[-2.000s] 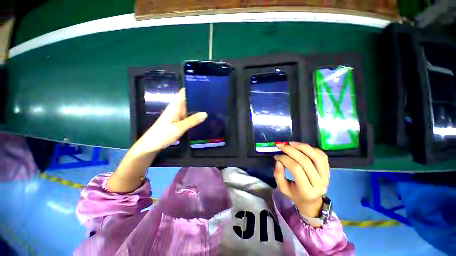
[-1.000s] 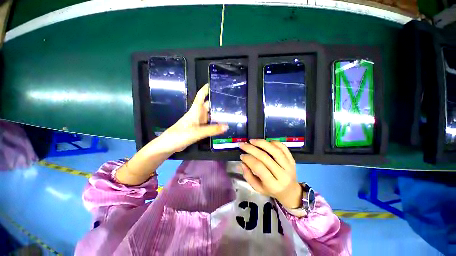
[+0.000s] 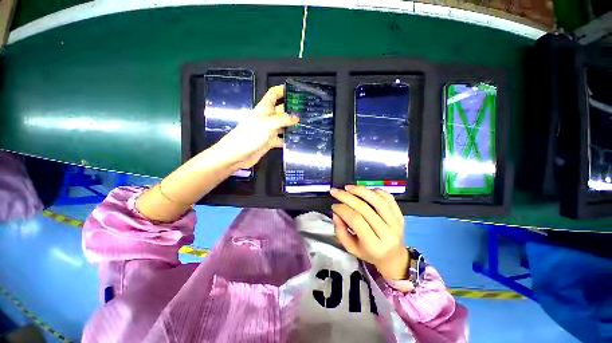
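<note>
A black foam tray [image 3: 343, 134] holds four smartphones side by side. The second phone from the left [image 3: 309, 161] shows a dark screen with rows of small text, some green. My left hand [image 3: 258, 137] holds its left edge, fingers along the side and thumb over the screen. My right hand [image 3: 372, 224] is open and empty, fingertips by that phone's bottom right corner. The third phone [image 3: 382, 134] shows green and red blocks at its bottom edge. The fourth phone [image 3: 470, 141] shows a bright screen with green border and diagonals. The leftmost phone [image 3: 229, 100] is dark, partly behind my left forearm.
More black foam trays [image 3: 570, 134] stand at the right, one with a dark phone [image 3: 599, 127]. The green bench top [image 3: 100, 100] has a white rail [image 3: 255, 8] along its far side. A brown board lies beyond it. Blue fabric shows at the lower right.
The second phone, earlier tilted up from its slot, lies lower in the tray. Its red and green blocks have given way to text rows. My left thumb has moved up; my right hand moved left.
</note>
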